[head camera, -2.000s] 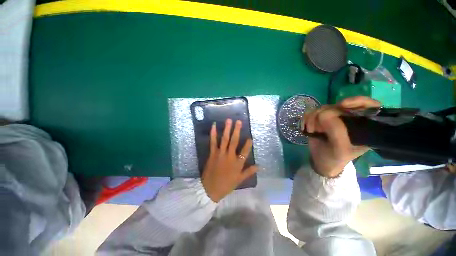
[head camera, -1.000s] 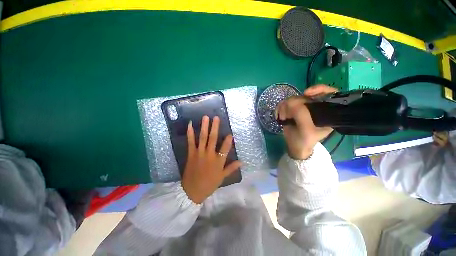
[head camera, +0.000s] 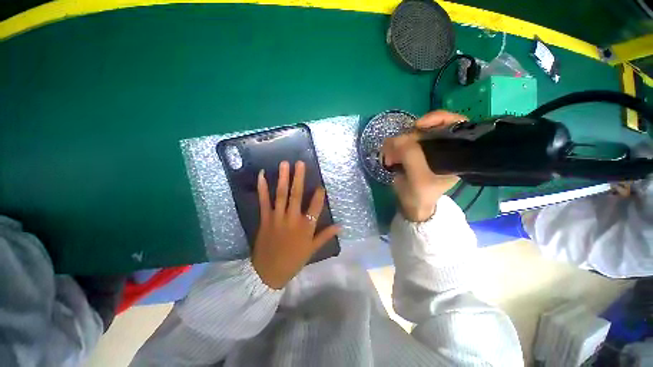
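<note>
A black flat device (head camera: 276, 154) lies on a bubble-wrap mat (head camera: 204, 190), its camera opening at the upper left corner. My left hand (head camera: 286, 229) rests flat on the device with fingers spread, a ring on one finger. My right hand (head camera: 419, 168) is closed around a thick black electric screwdriver (head camera: 494, 150) with a black cable. Its tip end is over the round screw dish (head camera: 379, 136), which holds silvery specks. My fingers hide part of the dish, and I cannot tell whether the tip touches a screw.
A dark round lid (head camera: 421, 36) lies by the yellow line (head camera: 215, 3). A green vented box (head camera: 512, 97) with a cable stands behind the screwdriver. A small black-and-white item (head camera: 545, 59) lies far right. People's pale sleeves show at left (head camera: 36, 287) and right (head camera: 594, 233).
The bench contents have shifted left and slightly up in view. My left hand stays on the device, and my right hand still holds the screwdriver at the dish.
</note>
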